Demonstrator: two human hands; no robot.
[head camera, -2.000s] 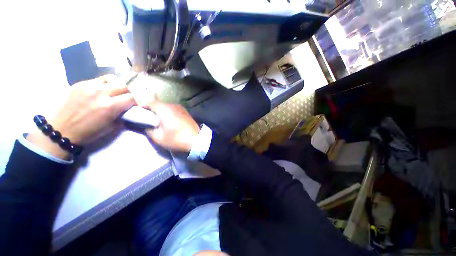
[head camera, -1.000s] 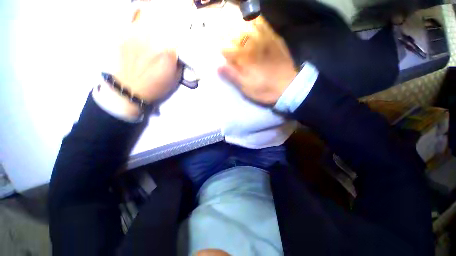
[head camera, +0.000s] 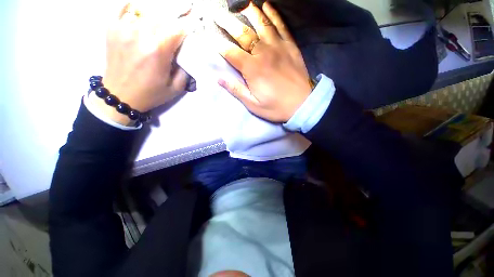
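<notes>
My left hand, with a dark bead bracelet at its wrist, is at the upper left with curled fingers. The end of a small dark item sticks out under it; I cannot tell what it is. My right hand lies palm down with fingers spread on the white cloth piece, which hangs over the table's near edge. The dark fabric panel spreads right of my right hand. Glare and the frame's top edge hide the needle area; a dark machine part shows there.
The white table has a grey ruled front edge. Red and dark snips lie at the far right beside a dark-framed tray. Boxes and papers stand at the lower right. My lap is below the edge.
The view has swung down and right since the first frame, leaving most of the machine out of the picture. My hands, together at first, are now apart, the right spread flat on the cloth.
</notes>
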